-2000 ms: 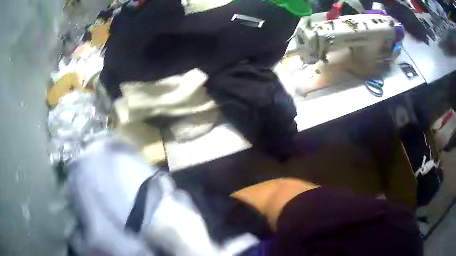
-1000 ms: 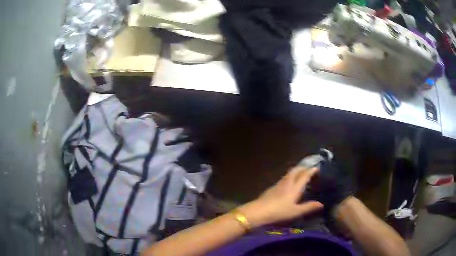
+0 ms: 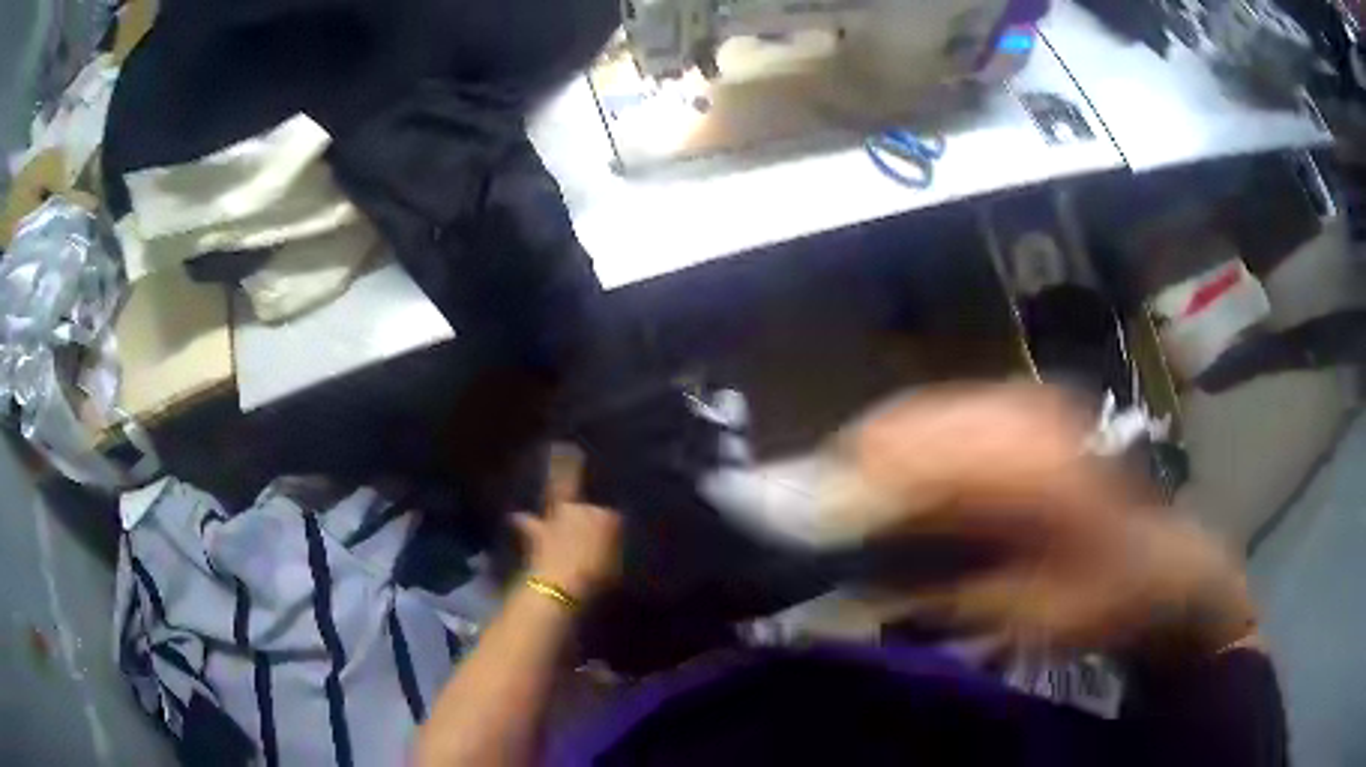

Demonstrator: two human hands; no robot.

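A black-and-white garment piece [image 3: 772,499] lies over my lap, dark with a blurred white part. My right hand [image 3: 981,487] is motion-blurred at its right side, with the white part at its fingers; it appears to hold it. My left hand [image 3: 574,537], with a gold bracelet at the wrist, is at the left edge of the dark cloth; its grip is hidden. Grey-and-black striped pieces [image 3: 285,599] lie in a pile low on the left.
A white table [image 3: 749,217] carries the sewing machine [image 3: 817,45], blue-handled scissors [image 3: 905,156] and black cloth [image 3: 480,210] hanging over its edge. Cream panels [image 3: 247,195] and shiny scraps [image 3: 60,292] are at left. A white sack [image 3: 1210,312] with red marking is at right.
My hands have moved apart; the left is farther left, the right is raised and blurred. The white part is spread between them. The view has shifted right.
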